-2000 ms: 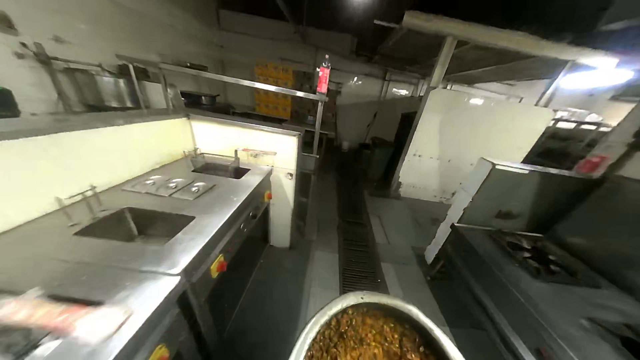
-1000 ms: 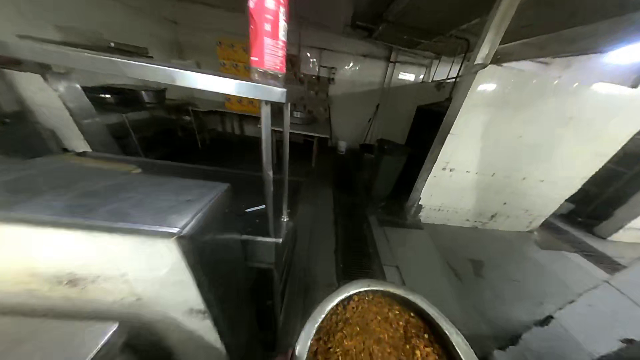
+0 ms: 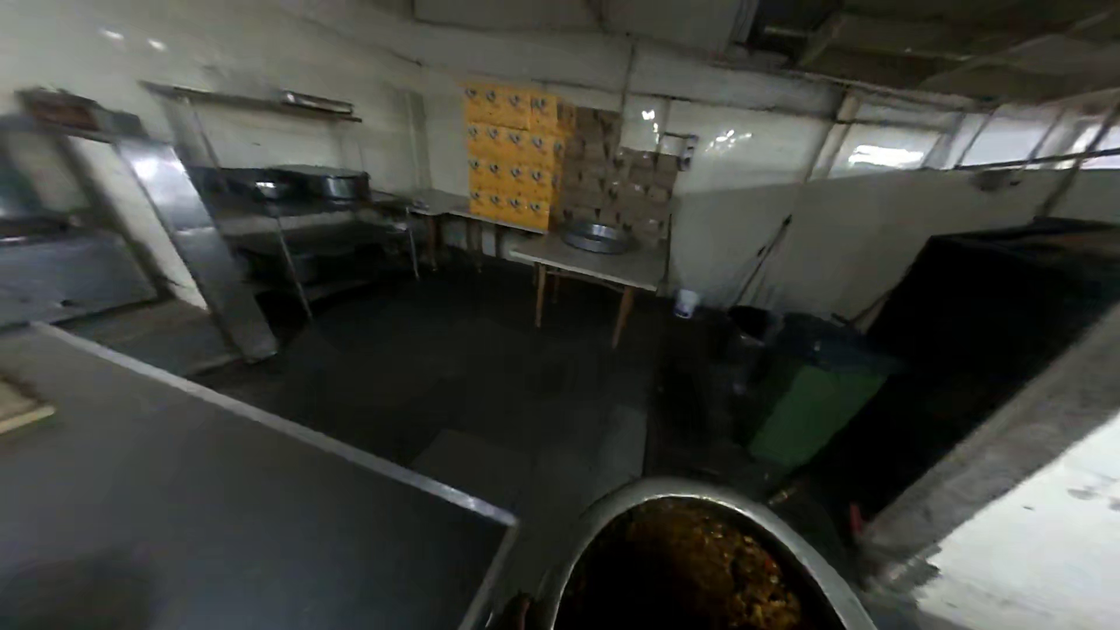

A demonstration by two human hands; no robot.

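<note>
A large round metal pot (image 3: 700,494) is at the bottom, right of centre, cut off by the frame's lower edge. Brown, chunky cooked food (image 3: 731,569) lies inside it, its left part in dark shadow. Dark fingers of my left hand (image 3: 516,611) show at the pot's left rim and grip it; the rest of this hand is hidden. My right hand is out of view.
A dark worktop (image 3: 262,507) with a pale metal edge fills the lower left. Ahead stand a table (image 3: 643,267) with a metal basin (image 3: 598,236), stacked yellow boxes (image 3: 512,157), a green bin (image 3: 814,411), a white bucket (image 3: 687,304) and metal shelving (image 3: 284,254).
The view has moved forward through the kitchen, with the pot staying low in front. The sink counter and the red bottle on the rail have left the view; the table and boxes appear nearer.
</note>
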